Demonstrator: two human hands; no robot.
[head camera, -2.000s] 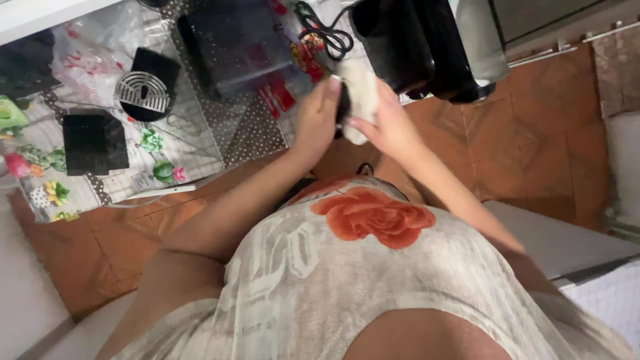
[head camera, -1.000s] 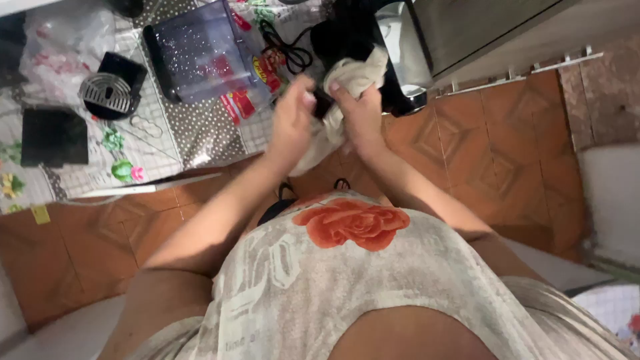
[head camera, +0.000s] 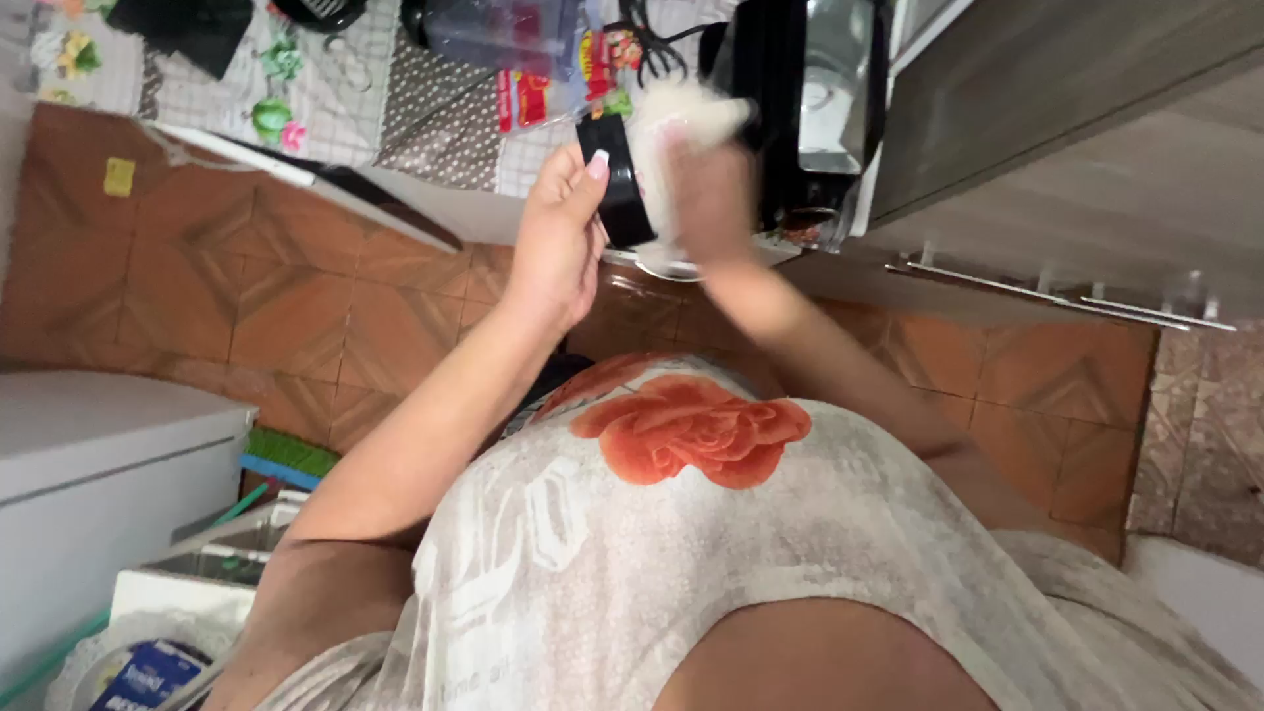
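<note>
My left hand (head camera: 568, 222) grips a black plastic part (head camera: 616, 180), thumb on its face, near the table's front edge. Right beside it, my right hand (head camera: 713, 202), blurred, holds a whitish cloth (head camera: 664, 148) that bunches up above the fingers. Whether the cloth touches the black part cannot be told. Behind the hands lie a coiled black cable (head camera: 654, 44) and a red and yellow packet (head camera: 553, 91). A black appliance (head camera: 775, 109) with a shiny clear section stands just to the right.
On the patterned tablecloth (head camera: 444, 118) are a clear bluish plastic container (head camera: 504, 30), a black flat piece (head camera: 193, 30) and a round black part with a grille (head camera: 321, 8). A cabinet with a metal handle (head camera: 1047, 291) is at right. A green-bristled brush (head camera: 288, 454) is at lower left.
The black part, largely hidden by the hands before, now shows in my left hand. My right hand and the cloth have shifted away from my left hand. The view has moved closer to the floor side.
</note>
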